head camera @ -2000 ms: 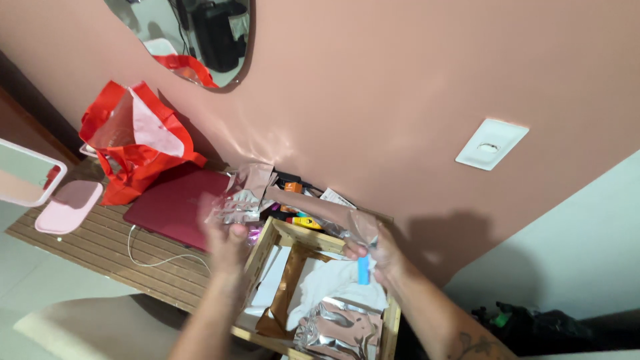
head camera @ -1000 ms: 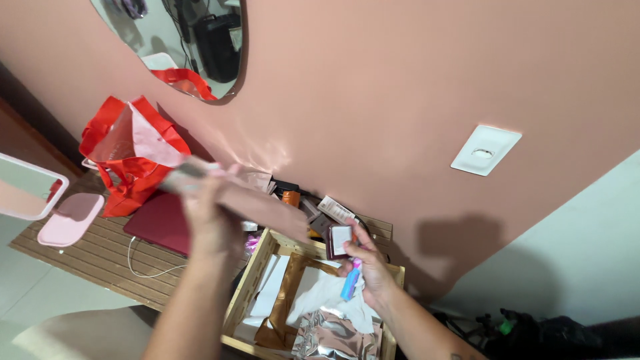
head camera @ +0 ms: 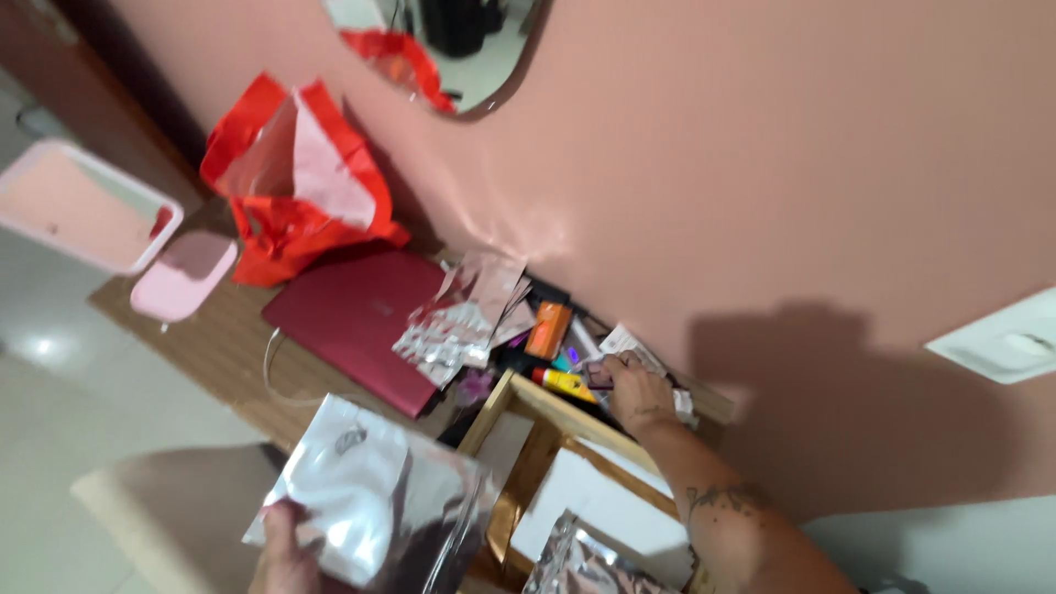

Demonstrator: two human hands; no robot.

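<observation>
My left hand (head camera: 285, 549) grips the edge of a shiny silver foil pouch (head camera: 371, 487) at the lower left, in front of a wooden crate (head camera: 577, 412). Beyond the crate's back wall, my right hand (head camera: 639, 392) reaches into a pile of small items, its fingertips at a small dark item; whether it is gripped I cannot tell. Beside it lie a yellow and red tube (head camera: 565, 384) and an orange box (head camera: 549, 330). More foil pouches (head camera: 462, 318) rest left of the pile. White paper (head camera: 594, 503) and another crumpled foil pouch (head camera: 590, 565) are in the crate.
A dark red laptop (head camera: 359, 318) lies on the wooden table (head camera: 206, 363), with a white cable (head camera: 268, 371) beside it. A red bag (head camera: 305, 181) and a pink-framed mirror (head camera: 91, 206) stand at the left. A pale chair (head camera: 181, 503) is at the lower left.
My left hand has come down toward the lower left and now holds a silver pouch. My right hand has moved from above the crate to the pile behind it; the blue item it held is out of sight.
</observation>
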